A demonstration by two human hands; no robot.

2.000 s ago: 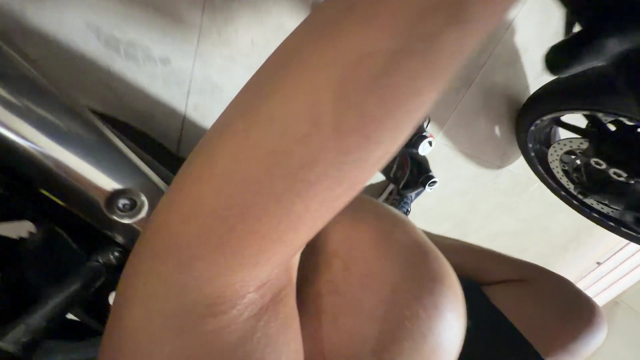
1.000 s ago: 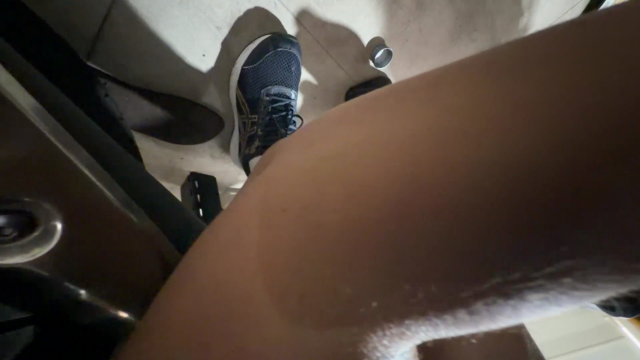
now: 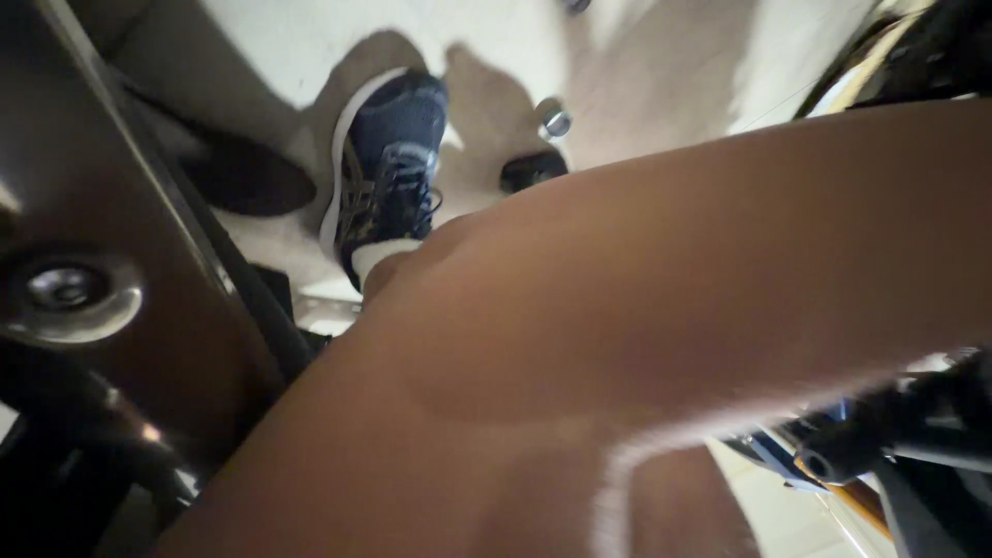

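Observation:
Neither my left hand nor my right hand shows in the head view. A bare limb, blurred and close to the camera, crosses from the bottom left to the right edge and hides much of the scene. Beyond it a dark blue running shoe with laces and a light sock stands on the floor. Right of the shoe lie a small shiny metal ring or socket and a black object, partly covered by the limb. What the hands hold or touch is hidden.
A dark, shiny motorcycle part with a recessed bolt fills the left side, its metal edge running diagonally. Part of a wheel shows at the upper right. Black tubular parts stand at the lower right. Shadows fall over the pale floor.
The view has shifted strongly since two seconds ago, when no shoe showed. Since one second ago, more of the black object beside the shoe has come into sight.

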